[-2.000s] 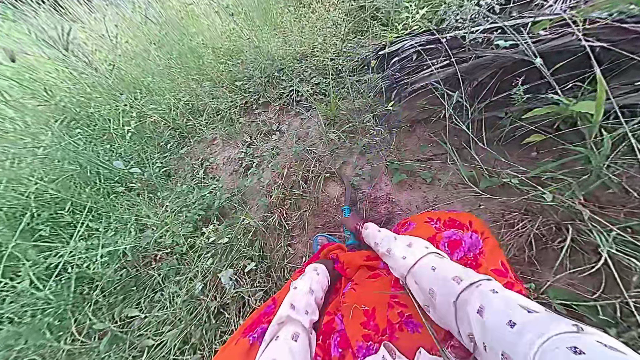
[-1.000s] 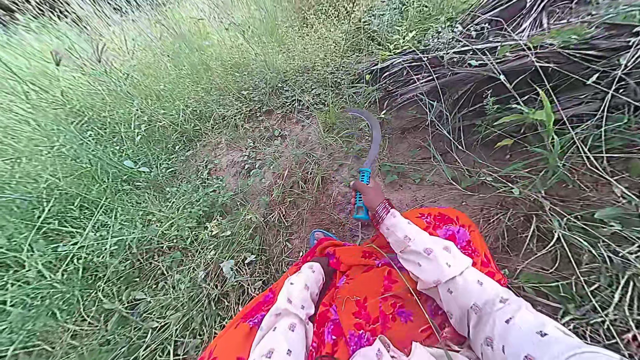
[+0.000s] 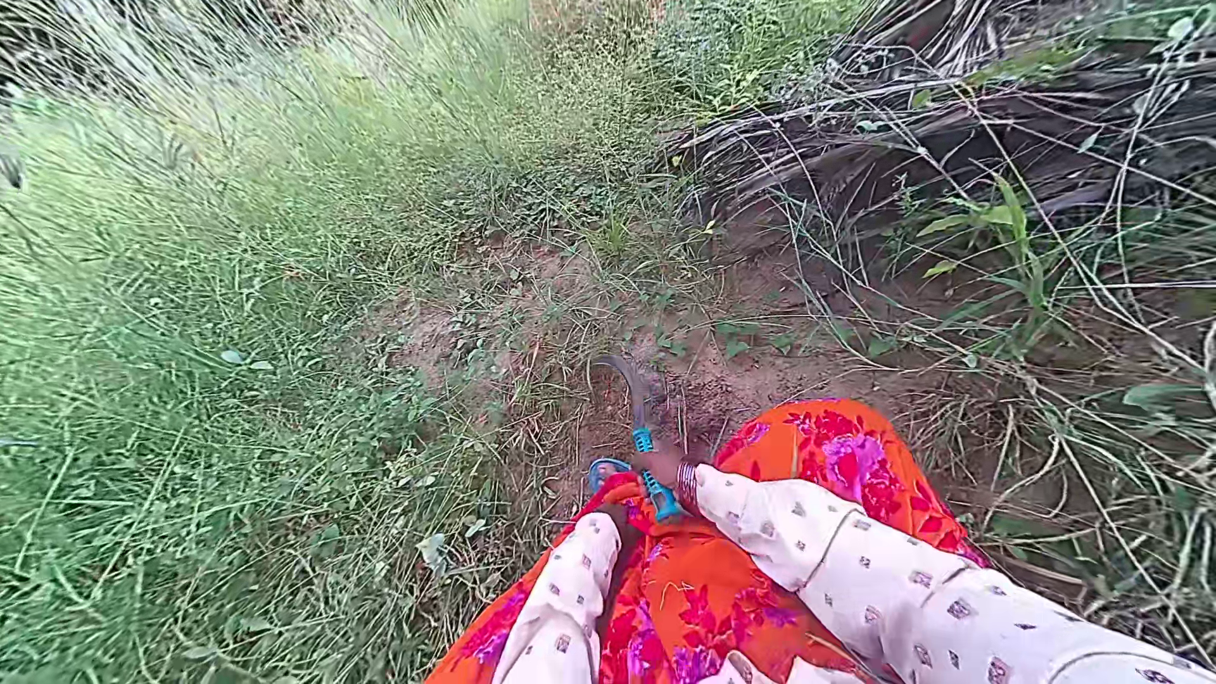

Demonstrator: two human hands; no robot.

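Note:
My right hand (image 3: pixel 662 465) is closed around the turquoise handle of a sickle (image 3: pixel 642 404), low in front of my knees. The curved metal blade points away from me over bare soil, its tip bending to the left. Bangles circle my right wrist. My left hand (image 3: pixel 615 516) lies near the folds of the orange floral cloth (image 3: pixel 708 579) over my legs; its fingers are mostly hidden, so its grip does not show. Part of a blue shoe (image 3: pixel 606 471) shows beyond the cloth.
Tall green grass (image 3: pixel 190 380) covers the left side. A pile of dry palm fronds (image 3: pixel 855 142) lies at the upper right, with thin dry stems and a leafy green plant (image 3: pixel 1021 247) beside it. Reddish bare soil (image 3: pixel 760 370) stretches between them.
My right hand and the sickle were farther out a second ago, with the blade raised more into view; both are now closer to my knees. My left hand has stayed low by the cloth.

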